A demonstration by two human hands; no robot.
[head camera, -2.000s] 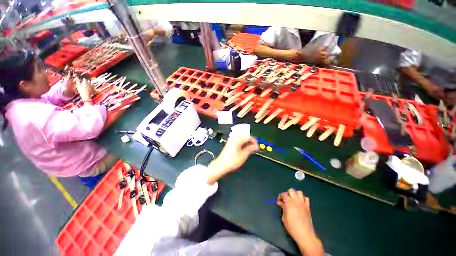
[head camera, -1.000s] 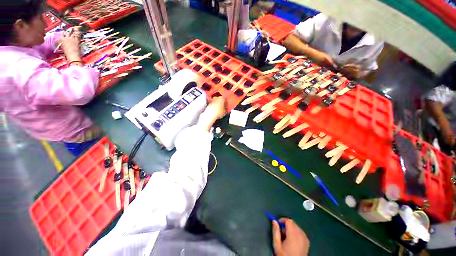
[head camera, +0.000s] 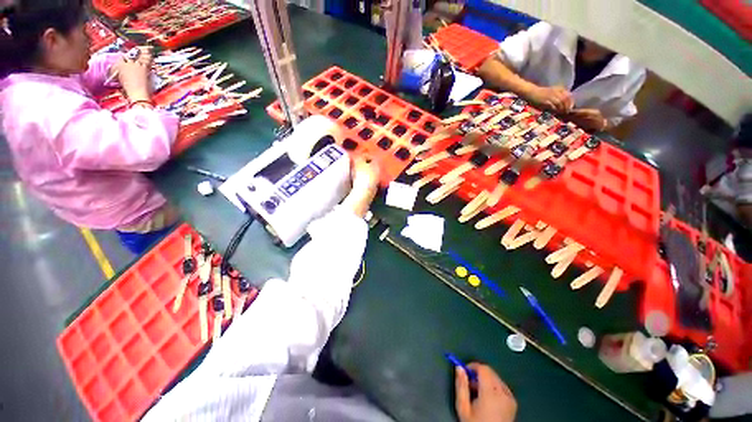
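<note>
My left hand reaches to the right side of the white tape dispenser, next to the near edge of an orange-red tray with dark square units in its pockets. Its fingers are partly hidden by the dispenser, so I cannot tell whether it holds anything. My right hand is low on the green bench, at the bottom edge of the picture. It holds a thin blue pen or stick tool, whose end sticks out up and to the left.
A tray with wooden craft sticks is at lower left. More stick-laden trays stand behind the bench edge. White paper pieces, two yellow dots, another blue pen and a squat bottle lie right. People sit left and opposite.
My left hand has moved from above the white paper to the dispenser's right side. My right hand has shifted lower, and the blue tool shows more clearly in it. The view has shifted.
</note>
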